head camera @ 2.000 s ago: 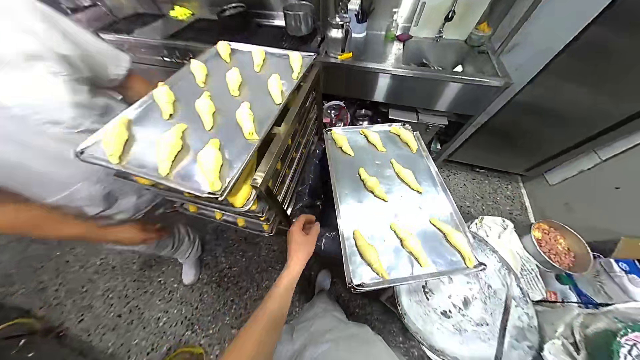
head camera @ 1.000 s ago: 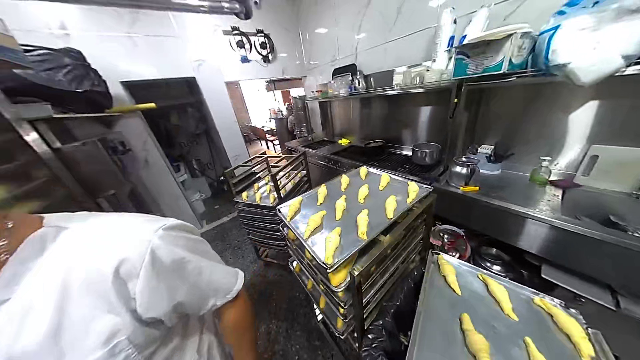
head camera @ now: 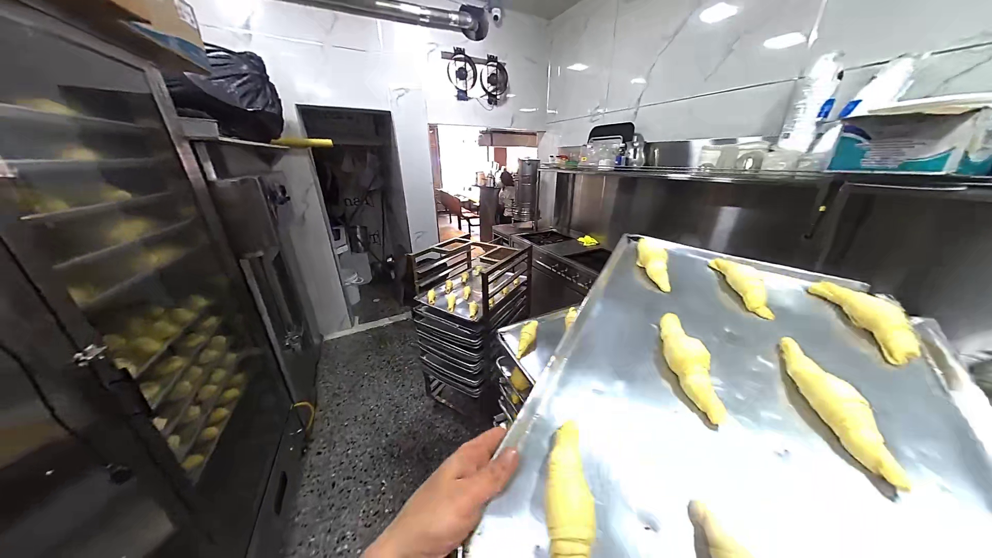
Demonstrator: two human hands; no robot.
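Observation:
My left hand (head camera: 457,496) grips the left edge of a metal baking tray (head camera: 620,434), thumb at the rim. Several rolled pieces of yellow dough lie apart on it, among them one piece of dough (head camera: 690,368) near its middle. My right hand is not in view. Partly hidden behind the raised tray is another tray (head camera: 549,333) of dough pieces on a stack.
A rack of trays (head camera: 457,349) stands ahead on the speckled floor (head camera: 349,434). At the left is a tall glass-fronted cabinet (head camera: 174,256) with many round dough pieces. A stove (head camera: 562,267) and a steel wall shelf (head camera: 697,172) run along the right.
The dough tray, earlier at lower right, is now raised in front of me with my left hand on its edge. The person in white at the left is out of view. The view has turned left.

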